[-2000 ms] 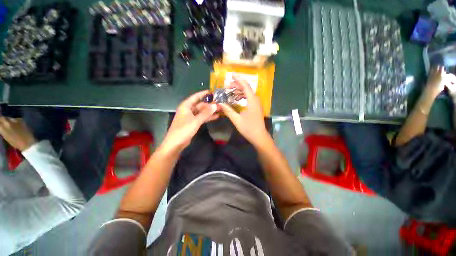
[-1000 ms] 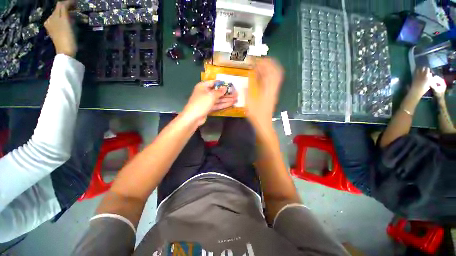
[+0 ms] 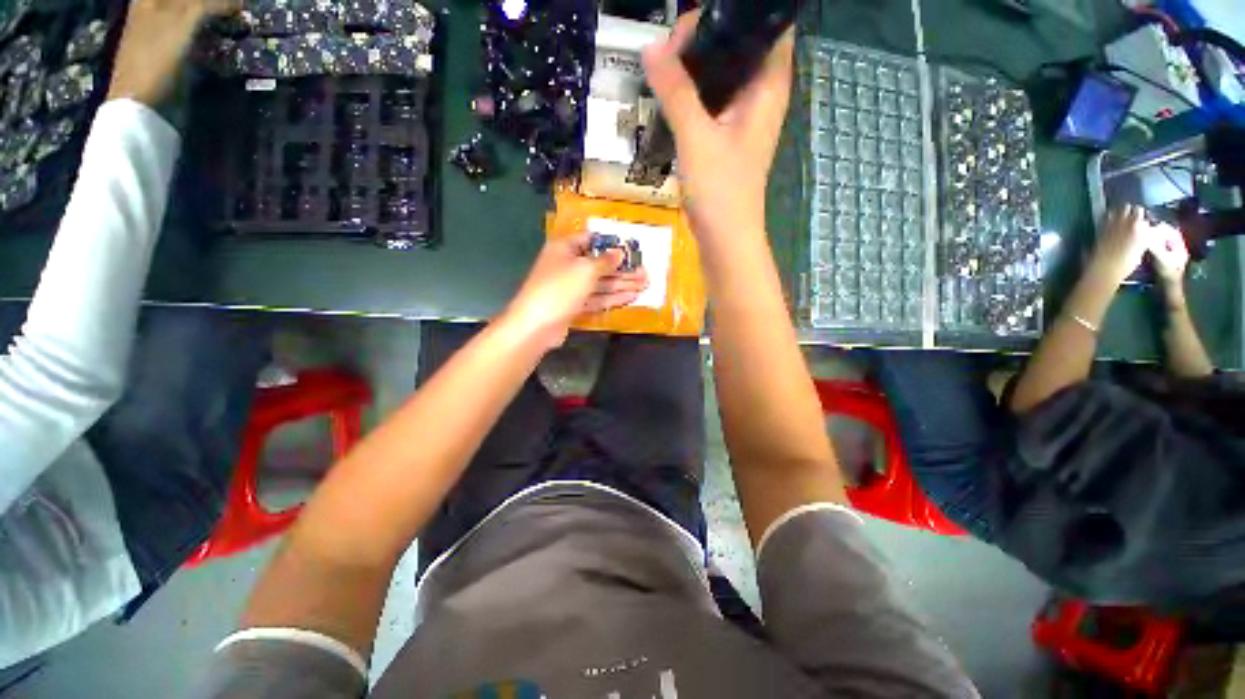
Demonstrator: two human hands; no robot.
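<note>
My left hand (image 3: 580,280) holds a small dark and silvery module (image 3: 617,253) between its fingers, over the white square of the orange-yellow work pad (image 3: 683,294). My right hand (image 3: 724,116) is raised over the right side of the white-grey screw feeder (image 3: 614,116), gripping the thick dark electric screwdriver (image 3: 737,48). The screwdriver's upper end is cut off by the top edge. The hand and tool hide part of the feeder.
Loose black parts (image 3: 539,103) lie left of the feeder. A black blister tray (image 3: 328,164) is further left, with a neighbour's arm (image 3: 82,260) beside it. A clear blister tray (image 3: 867,191) and a filled clear tray (image 3: 990,205) lie right. Another person's hands (image 3: 1147,243) are far right.
My hands were together at the module; my right hand has since moved away, up and forward, and taken hold of the screwdriver. The left neighbour's arm has reached over the bench.
</note>
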